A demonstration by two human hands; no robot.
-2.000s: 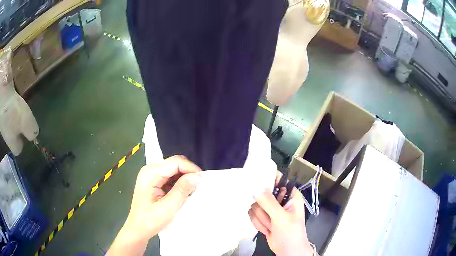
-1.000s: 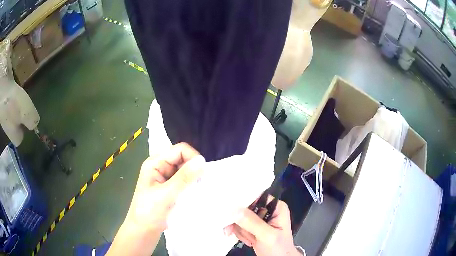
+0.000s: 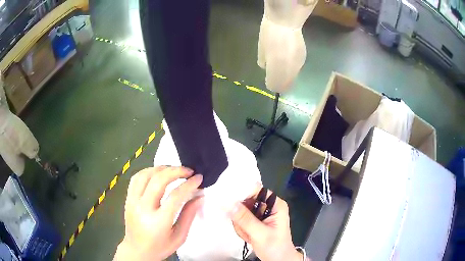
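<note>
A dark garment layer [image 3: 186, 92] hangs in the centre, seen narrow. The white layer [image 3: 239, 158] shows below and behind it. My left hand [image 3: 162, 209] pinches the lower edge of the dark cloth between thumb and fingers, where it meets the white. My right hand [image 3: 265, 224] is to the right and a little lower. Its thumb and fingertips are at the white cloth, and it holds black thread snips [image 3: 264, 204] with the two short blades pointing up. Where the right fingers end in the white cloth is washed out by glare.
A dress form [image 3: 283, 48] stands beyond the garment, another [image 3: 18, 135] at left. An open carton [image 3: 303, 159] with dark and white cloth is at right, behind a white-topped box [image 3: 408, 204]. White hangers [image 3: 321, 181] hang beside it. A blue crate [image 3: 41, 232] is at lower left.
The dark layer now appears much narrower and further left, uncovering the dress form behind. My left hand has moved lower; my right hand stays near the white cloth with the snips.
</note>
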